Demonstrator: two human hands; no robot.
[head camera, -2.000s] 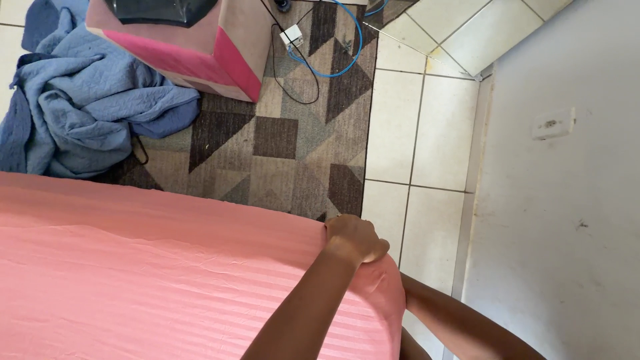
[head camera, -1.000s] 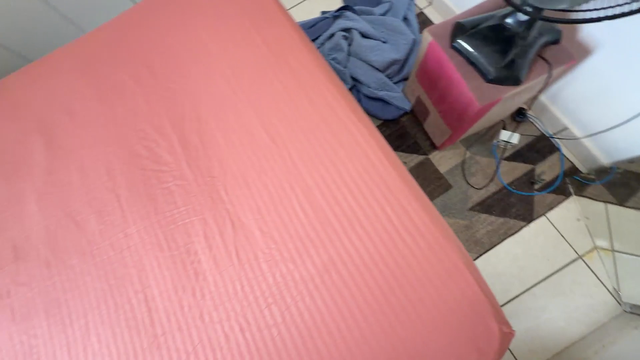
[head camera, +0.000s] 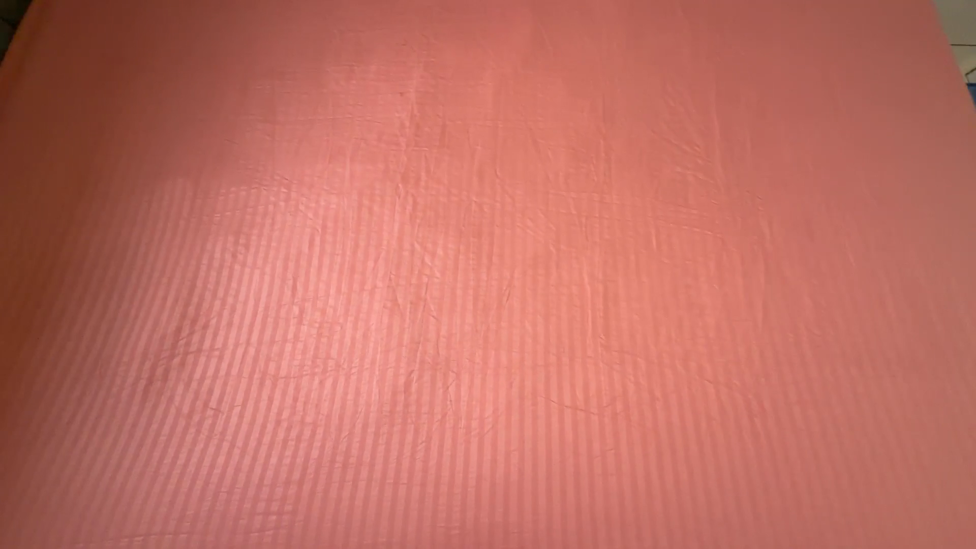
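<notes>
A salmon-pink fitted sheet (head camera: 488, 290) with a fine stripe covers a mattress and fills nearly the whole head view. Its surface lies mostly flat, with small creases across the middle and a shiny patch of light on the left. Neither my left hand nor my right hand is in view, so what they touch cannot be seen.
At the upper right, past the mattress edge, a bit of light tiled floor (head camera: 962, 38) shows, with a sliver of blue cloth just below it. The upper left corner is dark beyond the sheet's edge.
Two seconds ago my hands were at a corner of the sheet-covered mattress; now both are out of view. The view has swung strongly over the sheet, away from the box and fan.
</notes>
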